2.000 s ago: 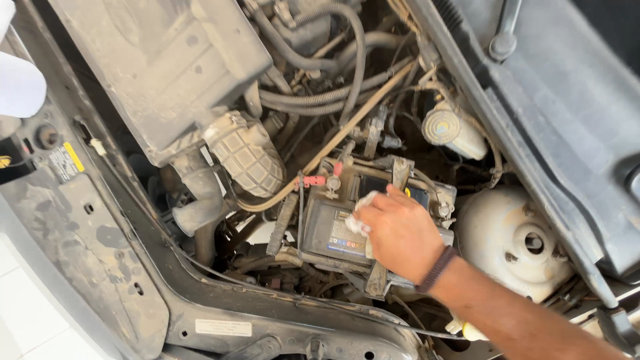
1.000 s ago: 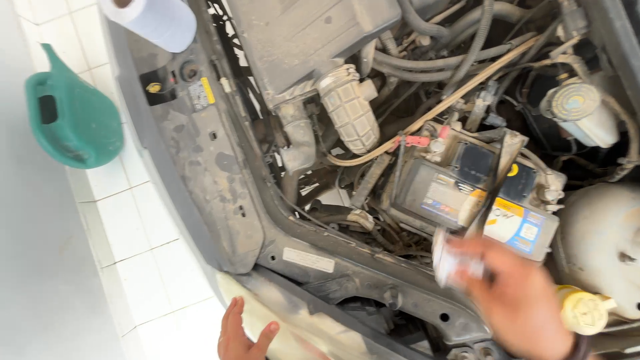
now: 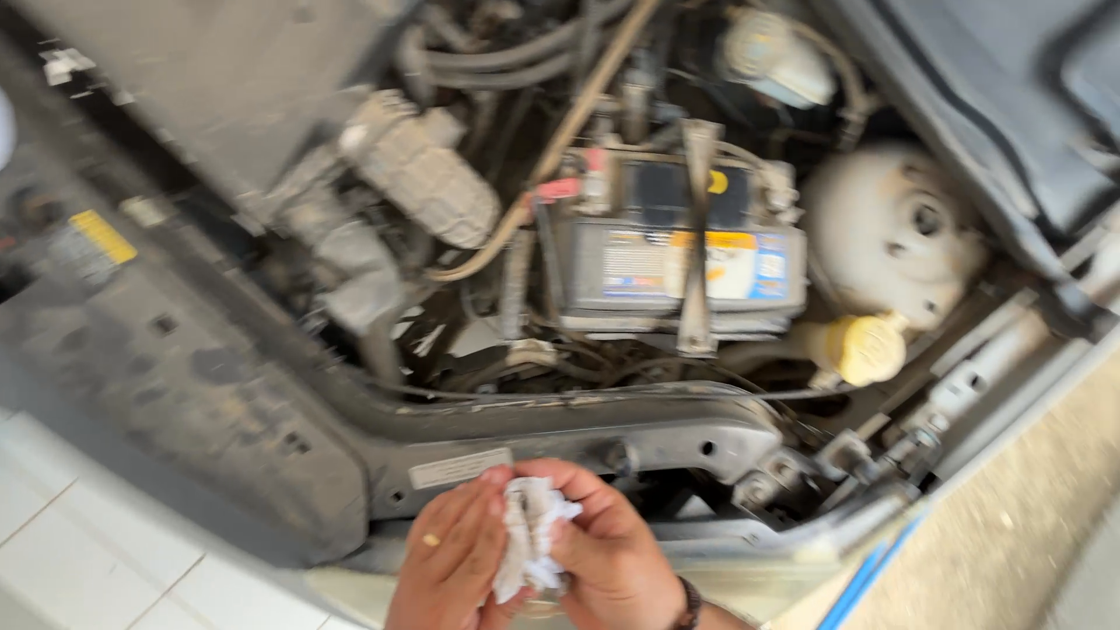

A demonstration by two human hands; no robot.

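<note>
Both hands meet low in the head view, over the front edge of a car's engine bay. My left hand [image 3: 459, 556], with a ring, and my right hand [image 3: 608, 547], with a dark band at the wrist, grip a crumpled, soiled white paper towel [image 3: 529, 538] between them. Beyond them sits a car battery [image 3: 634, 262] with a coloured label, its top crossed by a metal hold-down bracket [image 3: 696, 236]. A red terminal piece [image 3: 558, 189] shows at the battery's left.
A yellow reservoir cap [image 3: 868, 350] and the strut tower [image 3: 892, 227] stand right of the battery. Left are a ribbed air intake duct [image 3: 424, 171] and the air filter housing [image 3: 227, 79]. The metal front crossmember [image 3: 560, 437] runs before the hands. A fluid reservoir [image 3: 774, 57] is at the back.
My right hand, on the battery with the paper in the earliest frame, has come back to the front edge. My left hand, apart and empty one second ago, now holds the paper too.
</note>
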